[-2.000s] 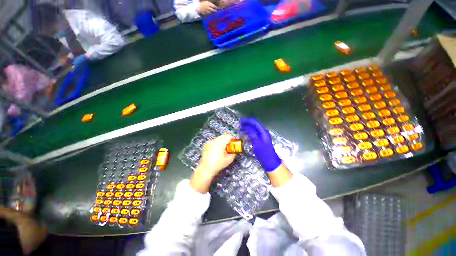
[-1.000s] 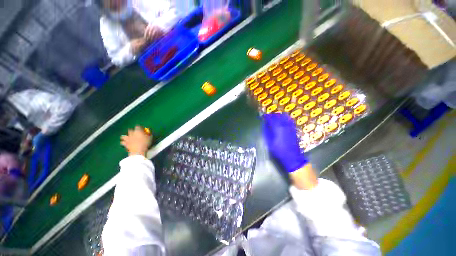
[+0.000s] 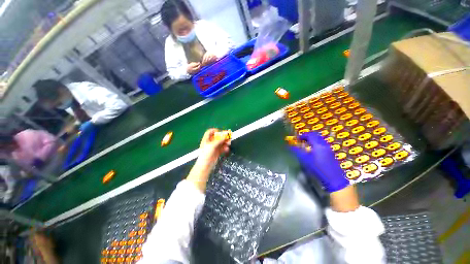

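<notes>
My bare left hand [image 3: 210, 147] holds an orange component [image 3: 222, 135] in its fingertips, over the pale rail by the belt. My right hand [image 3: 318, 159], in a purple-blue glove, holds another orange component [image 3: 291, 140] at its fingertips, beside the near left edge of the full tray [image 3: 355, 131]. An empty clear blister tray [image 3: 242, 198] lies tilted on the bench between and below my hands. A part-filled tray [image 3: 126, 227] lies at lower left, partly hidden by my left sleeve, with a single orange component [image 3: 159, 208] beside it.
The green belt [image 3: 237, 111] carries spaced orange parts. Across it are blue bins [image 3: 221, 75], a clear bag with pinkish-red contents [image 3: 264, 54] and people in white coats. A metal post [image 3: 361, 44] rises behind the full tray. Cartons [image 3: 433, 77] stand right; pocketed trays [image 3: 412, 237] lie below the bench.
My left hand has come back from the belt with an orange component. An orange component now shows in my gloved right hand. The view has turned, showing more of the part-filled tray.
</notes>
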